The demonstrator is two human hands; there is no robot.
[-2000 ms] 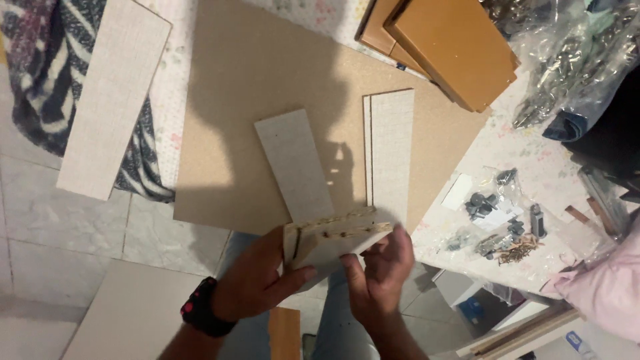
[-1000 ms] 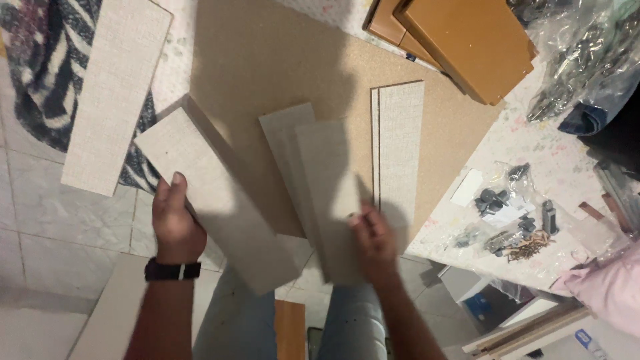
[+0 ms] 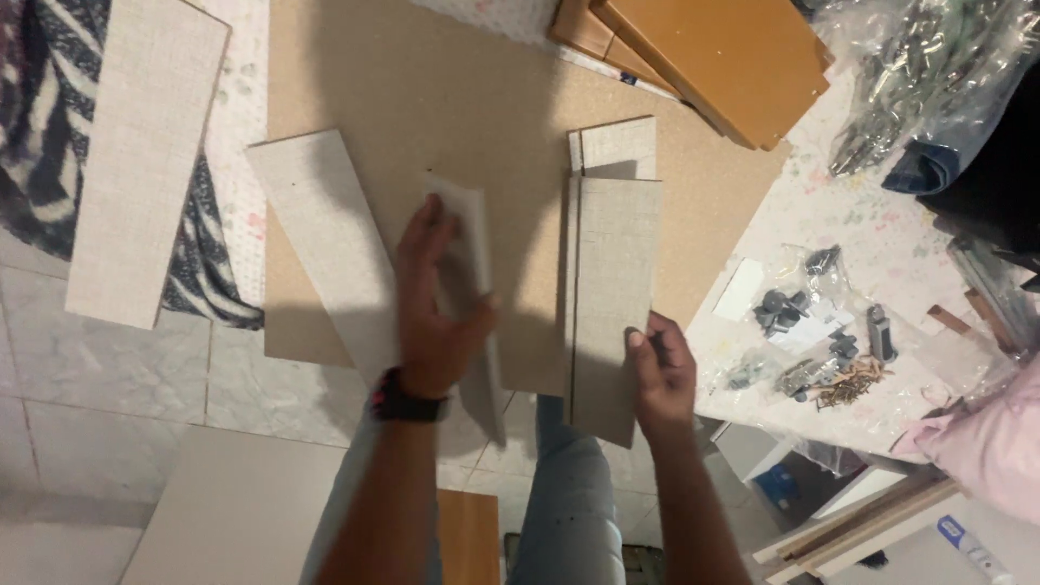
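My left hand [image 3: 439, 301], with a dark watch on its wrist, grips a narrow light panel [image 3: 475, 268] that is tilted on edge and blurred. My right hand [image 3: 666, 374] holds the right edge of a grooved, linen-textured panel [image 3: 613, 284], thumb on its face. That panel overlaps another grooved panel [image 3: 621, 146], whose far end shows beyond it. Left of my left hand, a further light panel [image 3: 325, 236] lies slanted on the large brown board [image 3: 520, 341]. A longer light panel [image 3: 146, 154] rests at the far left, over a patterned dark cloth.
Orange-brown panels [image 3: 715, 57] are stacked at the top right. Bagged dark plastic fittings [image 3: 784, 313] and a pile of small screws or pins [image 3: 849, 382] lie on the patterned cover at right. A white panel [image 3: 236, 504] and an orange-brown one [image 3: 467, 536] are below, near my legs.
The panel in my right hand has moved right, onto the grooved panel. A slanted panel now lies at left, clear of my left hand, which has moved right and grips a tilted panel.
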